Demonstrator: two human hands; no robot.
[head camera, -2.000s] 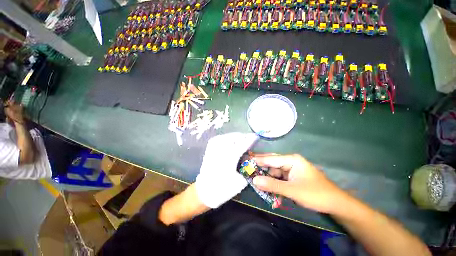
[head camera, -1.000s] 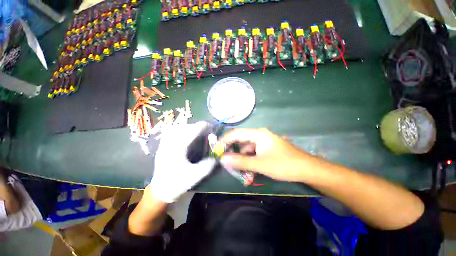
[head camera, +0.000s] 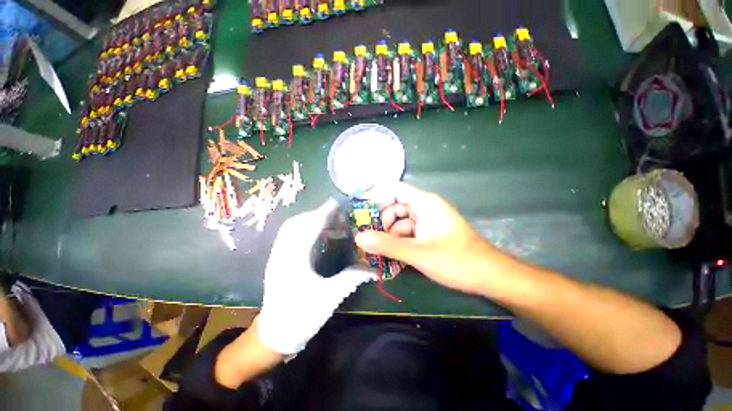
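Note:
My right hand (head camera: 437, 241), bare, holds a part-built board assembly (head camera: 375, 241) with a yellow top and a red wire hanging at its lower end. My left hand (head camera: 309, 277), in a white glove, is curved around the board's left side; its fingertips are near the upper end and its thumb is at the lower end. Whether the glove grips the board is hard to tell. The round tub of white paste (head camera: 367, 160) stands just beyond the board. Left of it lie copper strips (head camera: 228, 164) and pale slips (head camera: 261, 201).
A row of board assemblies (head camera: 404, 72) lies on a black foam mat (head camera: 554, 68) beyond the tub. More rows (head camera: 152, 64) are at far left. The tip cleaner pot (head camera: 652, 210) and a black fan housing (head camera: 662, 104) stand at right. Part of a person (head camera: 24, 329) shows lower left.
The board has turned more upright, with its yellow top now facing up in view. The gloved hand has shifted down and right, its fingers spread wider. The camera view has swung right since the earliest frame.

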